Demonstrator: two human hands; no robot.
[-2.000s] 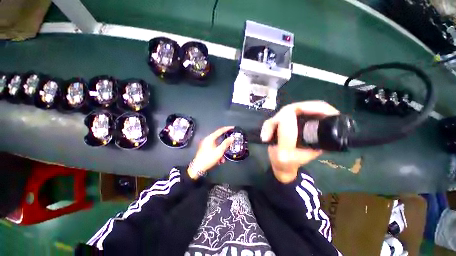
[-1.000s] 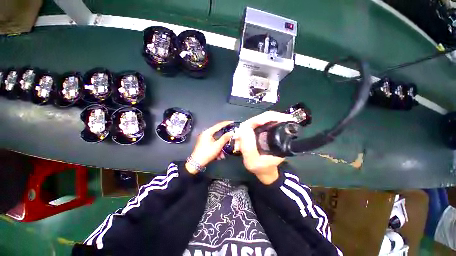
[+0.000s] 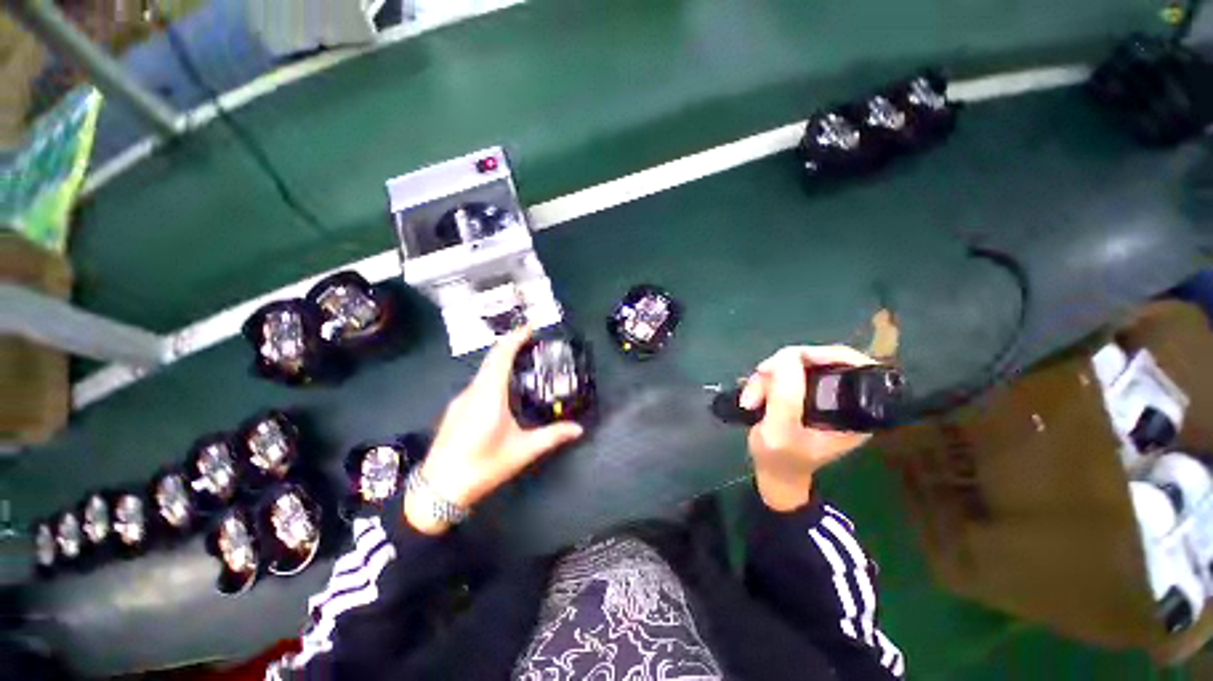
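Observation:
My left hand (image 3: 476, 446) holds a round black housing (image 3: 552, 378) with a silvery centre, thumb and fingers around its left side, just in front of the screw feeder. My right hand (image 3: 788, 415) grips the black electric screwdriver (image 3: 846, 397) to the right, its tip pointing left, away from the housing. The pale grey screw feeder (image 3: 468, 237) stands behind my left hand. A single housing (image 3: 644, 319) lies right of the feeder. Another housing (image 3: 379, 471) lies left of my left hand, partly hidden.
Rows of housings (image 3: 173, 498) stand at the left, and two (image 3: 283, 338) sit beside the feeder. Three more (image 3: 882, 117) stand near the pale rail (image 3: 665, 178). The screwdriver cord (image 3: 1022, 313) loops right. A cardboard box (image 3: 1024, 492) is at the lower right.
The view has turned to the right. My right hand and screwdriver have moved away from the housing to the right. My left hand holds a housing nearer the feeder.

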